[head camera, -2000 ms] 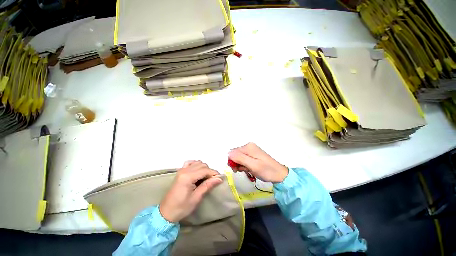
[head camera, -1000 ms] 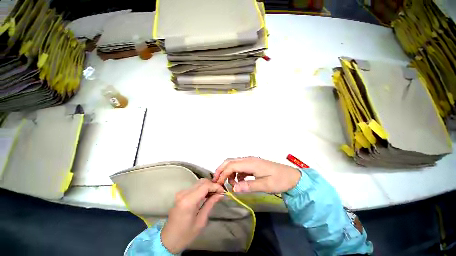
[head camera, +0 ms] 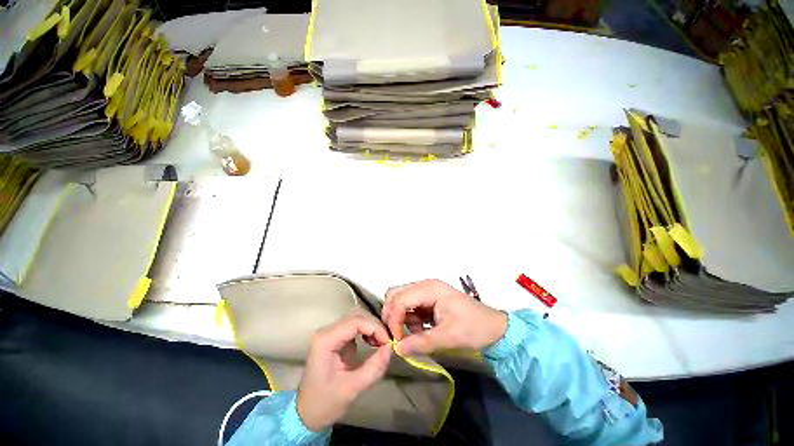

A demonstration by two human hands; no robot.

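A taupe bag body point(head camera: 283, 318) with yellow edge binding point(head camera: 428, 369) lies over the table's front edge. My left hand point(head camera: 344, 364) pinches the binding at the bag's upper corner between thumb and fingertips. My right hand point(head camera: 440, 318) pinches the same spot from the right, fingertips almost touching those of my left hand. The exact bit of binding between the fingers is mostly hidden. Dark pointed snips point(head camera: 470, 287) show partly behind my right hand. A flat red case with pale lettering point(head camera: 535, 290) lies on the table to the right.
A tall bag stack point(head camera: 396, 96) stands at the back centre, another bag stack point(head camera: 714, 209) at the right, and more piles at the left. A white work board point(head camera: 222, 235) lies left under a bag piece point(head camera: 104, 235). A bottle of amber liquid point(head camera: 231, 159) leans behind it.
My right hand held a red item two seconds ago; now it pinches the binding beside my left hand. The red case and snips show on the table. The view has shifted left.
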